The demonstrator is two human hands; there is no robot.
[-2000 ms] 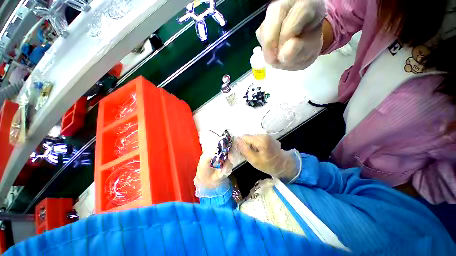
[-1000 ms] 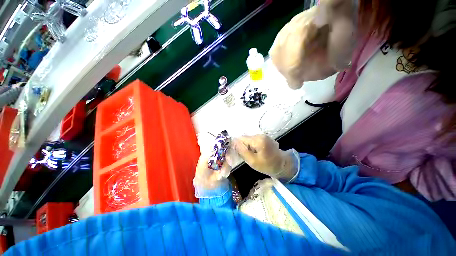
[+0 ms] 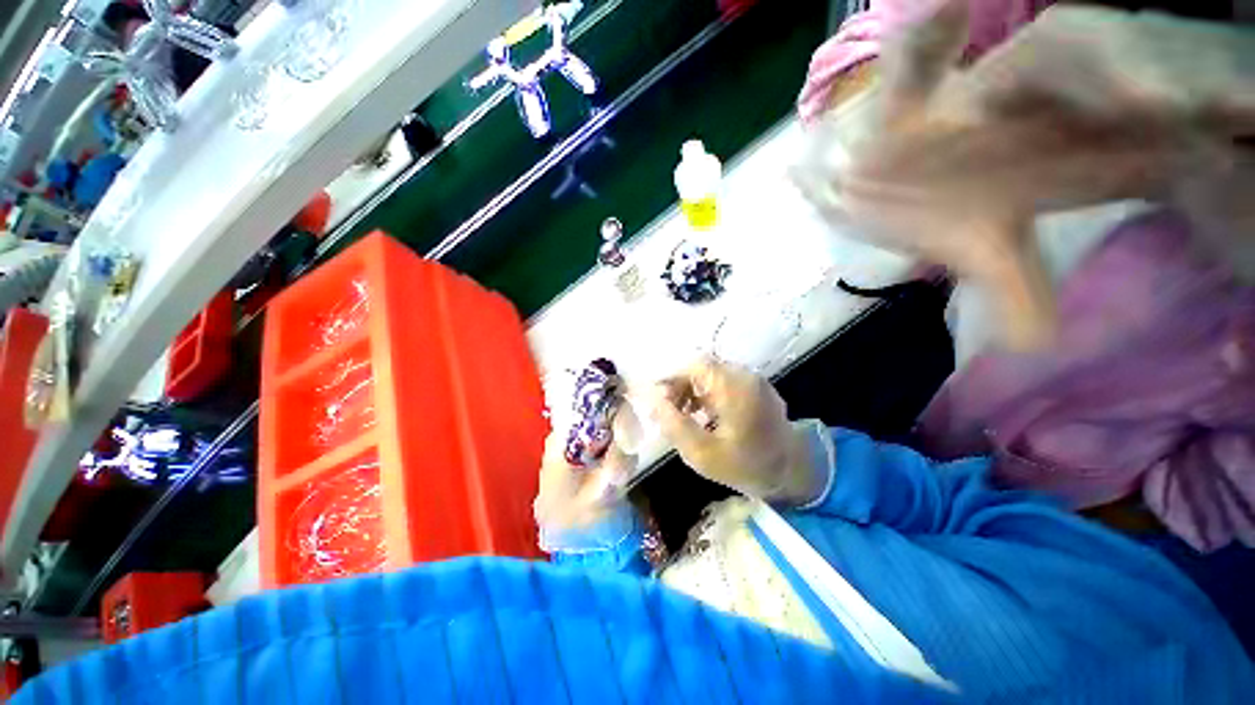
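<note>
My left hand [image 3: 581, 482], in a thin pale glove, holds a palm-sized shiny purple, silver and dark assembly [image 3: 593, 411] above the bench edge. My right hand [image 3: 736, 430], also gloved, is just to its right, fingers curled around a small dark shiny part [image 3: 699, 409], which they mostly hide. The hands are slightly apart. A heap of small black parts [image 3: 696, 273] lies on the white bench [image 3: 640, 328] beyond them. A faint thin clear loop [image 3: 761, 327] lies nearer my right hand.
A red divided bin [image 3: 468, 400] with clear crinkled material stands left of my hands. A yellow-labelled bottle [image 3: 698, 183] and small clear bottle [image 3: 613, 245] stand beyond. A person in pink [image 3: 1101, 358] is at right, with a large blurred arm over the bench. A green conveyor runs behind.
My right hand has moved slightly away from the assembly and turned, showing the small part. The assembly is tilted a little differently. A blurred arm now sweeps across the upper right.
</note>
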